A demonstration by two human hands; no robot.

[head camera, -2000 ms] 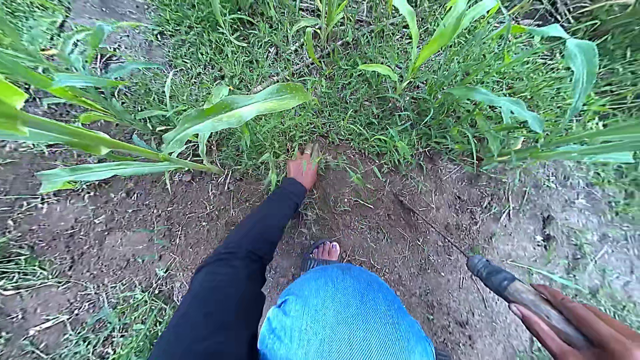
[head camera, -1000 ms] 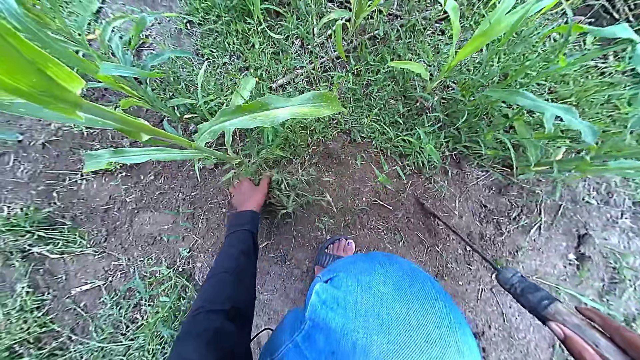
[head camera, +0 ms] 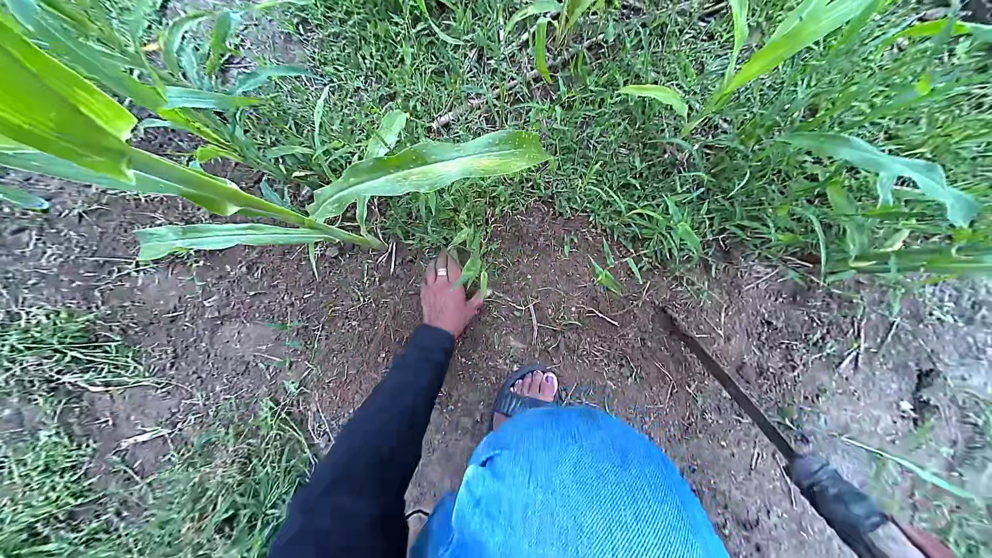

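Note:
My left hand [head camera: 449, 298], with a ring on one finger, is on the soil at the edge of the low green weeds [head camera: 465, 232]. Its fingertips are among small leaves, and whether they grip any is unclear. At the lower right, my right hand [head camera: 926, 542] is mostly cut off by the frame edge, around the wooden handle of a long, narrow-bladed hand tool [head camera: 732, 387]. A dark wrapping covers the front of the handle. The blade points up and left, its tip at the soil.
A maize plant [head camera: 263, 205] leans in from the left, its broad leaf above my left hand. More maize [head camera: 721, 101] stands at upper right among dense weeds. My sandaled foot [head camera: 531, 387] and denim-covered knee [head camera: 581, 488] are at lower middle. Cut grass [head camera: 217, 480] lies lower left.
My left hand moved left to beside the maize base with a clump of weeds near it, then back right to the weed edge. That clump no longer shows there. The tool stays at the right.

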